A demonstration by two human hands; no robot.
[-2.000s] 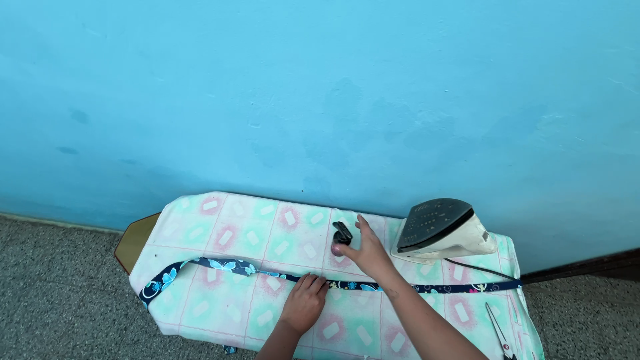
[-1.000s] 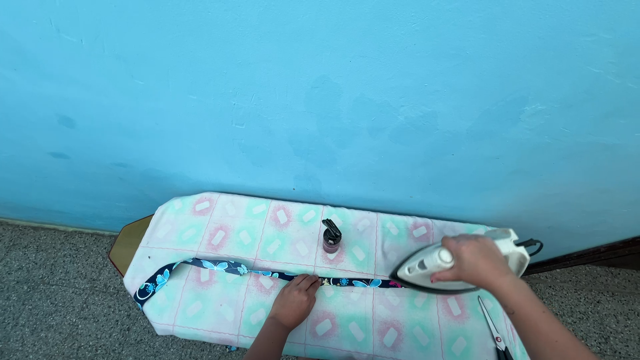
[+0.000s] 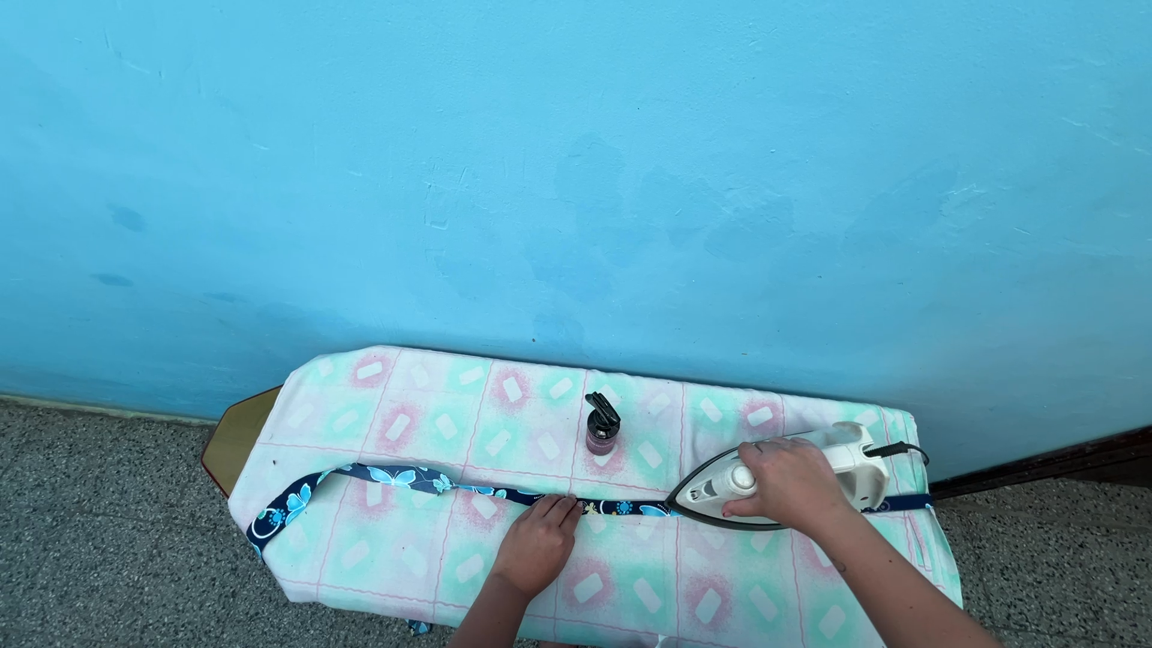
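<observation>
My right hand [image 3: 792, 481] grips the handle of a white clothes iron [image 3: 846, 463], whose soleplate lies flat over a long folded strip of navy butterfly-print fabric [image 3: 621, 508]. The iron's tip points left, and the stretch of strip beneath it is hidden. To the left, the fingertips of my left hand [image 3: 540, 540] press down on the strip. The strip's left part curves round towards the near edge of the cloth-covered ironing board [image 3: 504, 432]. A small bottle with a black spray top [image 3: 602, 425] stands behind the strip, between my hands and farther back.
A blue wall [image 3: 576, 180] runs along the board's far side. The board's bare tip [image 3: 241, 436] sticks out at the left from under the patterned cloth. A grey speckled floor [image 3: 108, 522] lies below. The iron's black cord [image 3: 900, 448] leads off at its rear.
The iron, upright on its heel two seconds ago, now lies on the strip in my right hand. That hand has let go of the spray bottle. Since one second ago the iron has moved left.
</observation>
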